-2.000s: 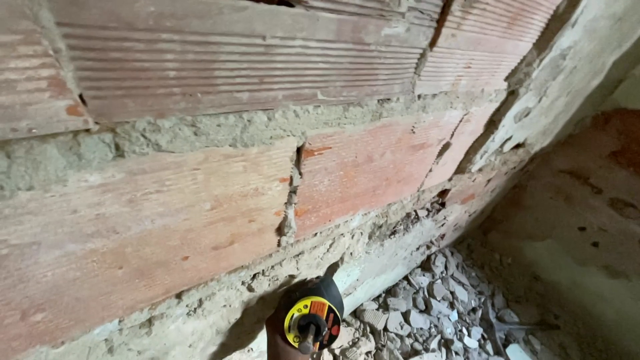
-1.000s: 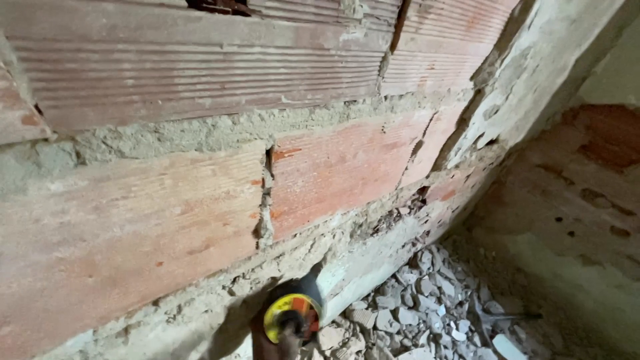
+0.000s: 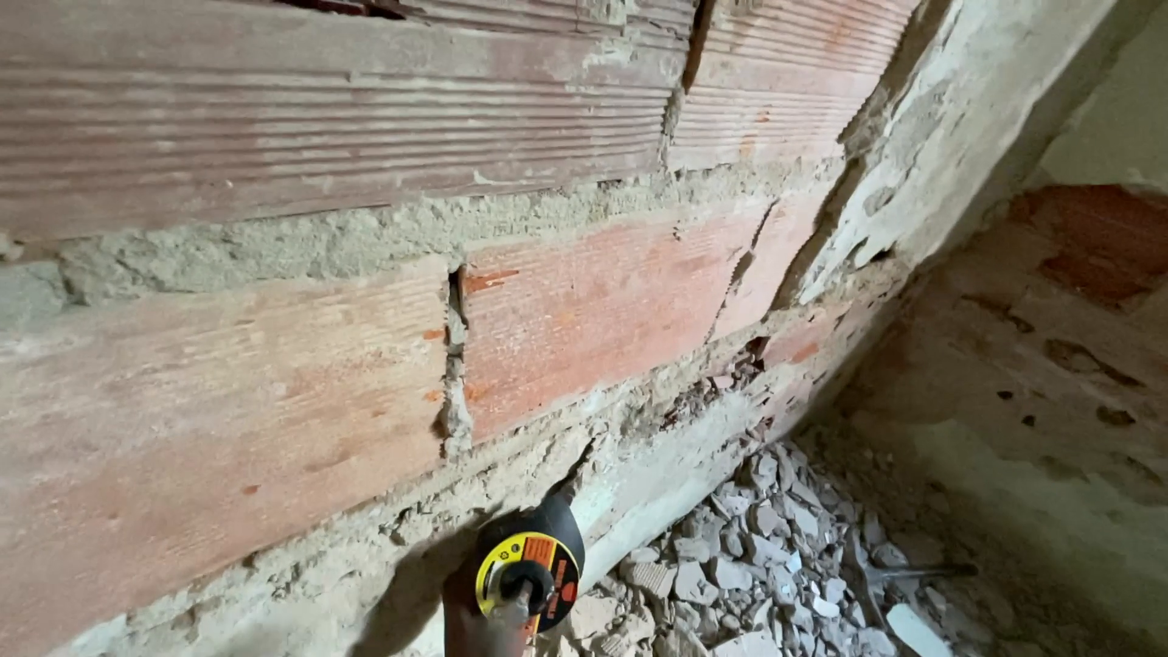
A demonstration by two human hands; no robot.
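Note:
A hand tool (image 3: 527,579) with a round yellow, black and orange face stands at the bottom, slightly left of centre. It looks like a chisel with a hand guard. Its dark body narrows up and to the right, its end at the rough mortar (image 3: 547,465) under the lower bricks. Of my left hand (image 3: 459,610), only a small shaded part seems to show beside the round face, its fingers mostly hidden behind it. A blurred grey part lies over the face's lower edge. My right hand cannot be made out. Ribbed hollow clay bricks (image 3: 593,319) with broken mortar joints fill the wall.
Broken brick and plaster rubble (image 3: 757,547) lies along the wall's foot at the lower right. A dark bar-like thing (image 3: 922,572) rests on it. Another wall (image 3: 1031,438), with patchy plaster and holes, meets this one at the right.
Compared with two seconds ago, the view has shifted somewhat to the right. The tool remains near the same stretch of mortar; its round face was blurred one second ago and is sharper now.

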